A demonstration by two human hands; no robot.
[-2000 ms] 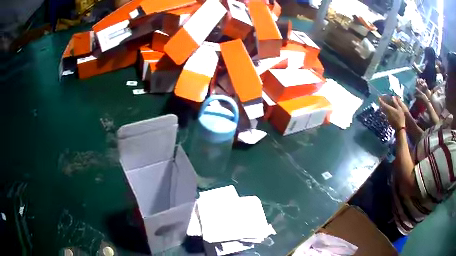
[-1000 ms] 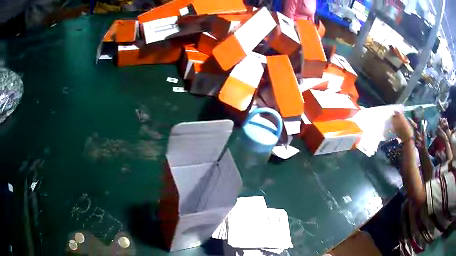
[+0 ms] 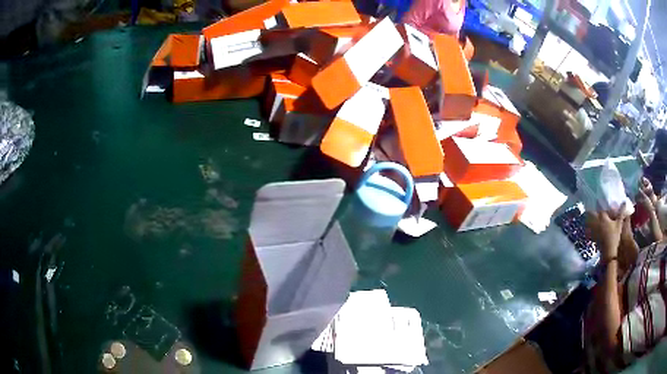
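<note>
Neither of my hands is in view. An open retail box (image 3: 296,292) stands upright nearest in front of me, its grey inside showing and its tall flap (image 3: 296,212) raised at the back. Its left outer side is dark red-orange. A stack of white leaflets (image 3: 380,332) lies just right of it near the table edge. Behind it stands a bottle with a pale blue lid and loop handle (image 3: 384,201). Beyond is a heap of orange and white boxes (image 3: 415,131), piled loosely.
The dark-green table (image 3: 146,168) holds a silvery crinkled heap (image 3: 13,139) at the far left, gold-coloured discs (image 3: 183,356) at the near edge and white scraps. At right a person in a striped sleeve (image 3: 647,292) holds up a translucent bag (image 3: 611,186). A brown carton (image 3: 519,361) is below.
The view has swung left, so the box and heap sit further right than at first. The person at right has moved their hands from the white sheets and now holds up a bag.
</note>
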